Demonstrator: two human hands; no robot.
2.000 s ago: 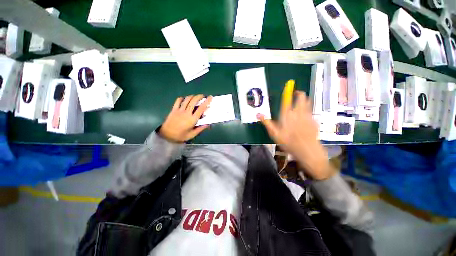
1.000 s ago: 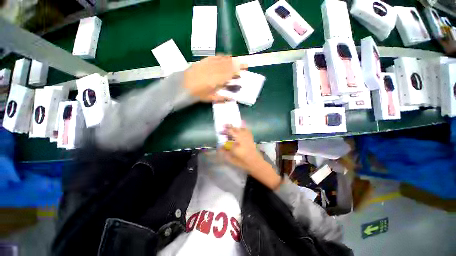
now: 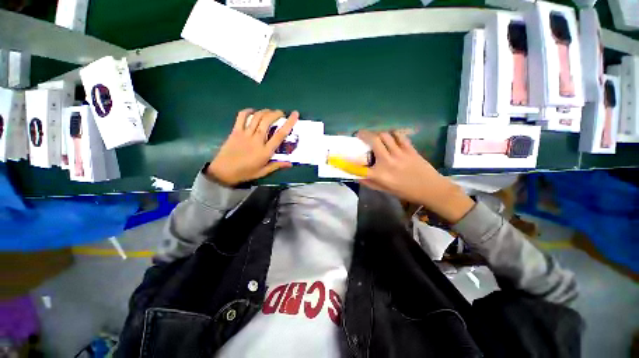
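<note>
A white box with a dark watch picture (image 3: 308,141) lies lengthwise on the green work surface, and my left hand (image 3: 253,148) grips its left end. A second white piece (image 3: 346,149) touches its right end. My right hand (image 3: 396,164) is on that piece's right end and also holds a slim yellow tool (image 3: 348,166) lying across its near side. My fingers cover part of both pictures. Whether the two pieces are joined or only touching, I cannot tell.
A plain white box (image 3: 228,38) lies tilted on the pale rail (image 3: 350,30). Boxes lean in a cluster at left (image 3: 113,103). Pink-strap boxes (image 3: 560,59) stand at right, with one lying flat (image 3: 494,146) before them. A white scrap (image 3: 162,184) lies at the front edge.
My left hand has come back from the rail side to the left of the pieces. The pieces now lie end to end, sideways. My right hand has moved right, and the view has shifted.
</note>
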